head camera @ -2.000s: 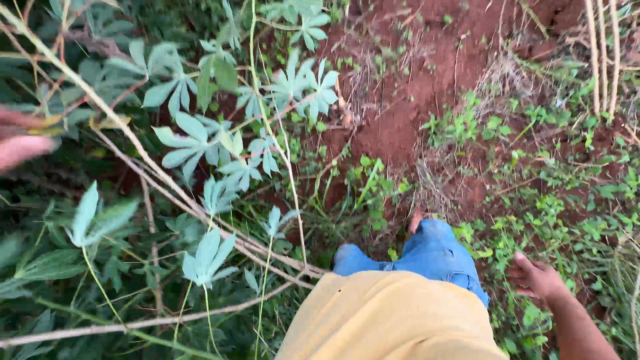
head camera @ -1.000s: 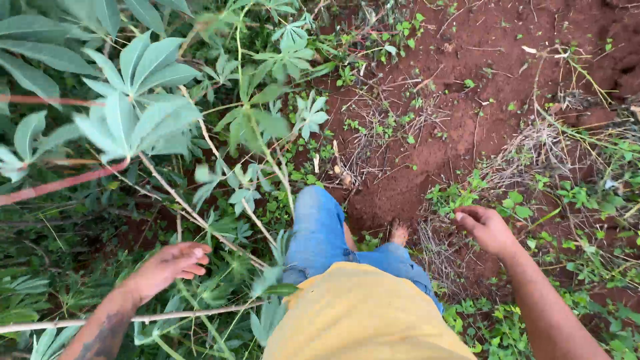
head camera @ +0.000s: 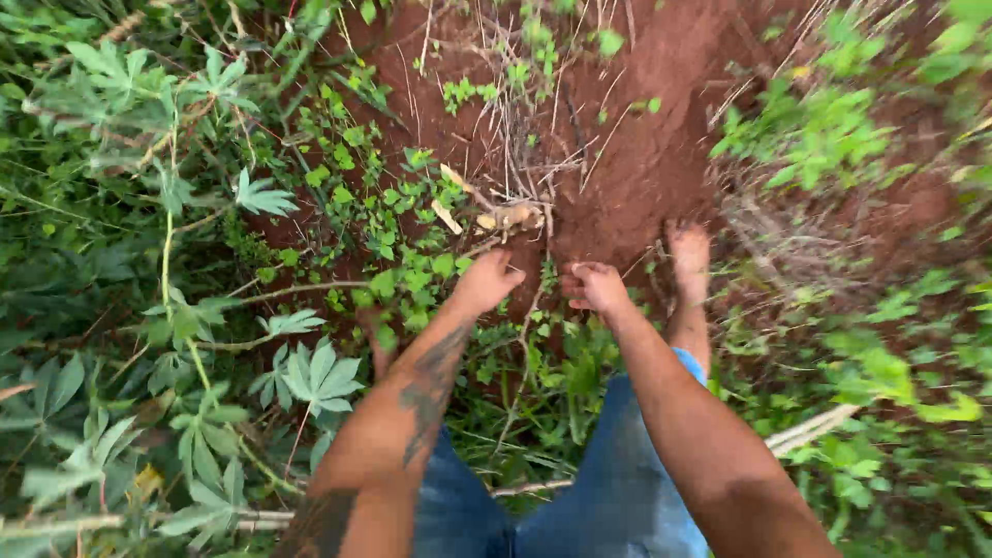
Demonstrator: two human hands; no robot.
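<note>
Both bare hands reach down near the middle of the view, a short way apart. My left hand (head camera: 490, 280) is over low green weeds, its fingers loosely curled; nothing shows clearly in it. Close on its right, my right hand (head camera: 595, 287) has bent fingers over the red soil, and I see nothing in its grip. Just beyond the hands lies a pale broken woody stump or root piece (head camera: 511, 217), with a light wood chip (head camera: 446, 218) to its left. A thin stem (head camera: 529, 329) runs between the hands.
Leafy cassava plants (head camera: 322, 378) crowd the left side, with a slanting green stem (head camera: 167, 263). Red soil (head camera: 651, 155) stretches ahead, with dry twigs (head camera: 508, 116). My bare right foot (head camera: 689, 260) stands on it. Weeds and a pale stick (head camera: 810, 428) are at the right.
Both hands have come from wide apart at my sides to close together in front of me, low over the ground. The view has shifted, and the legs are now spread apart.
</note>
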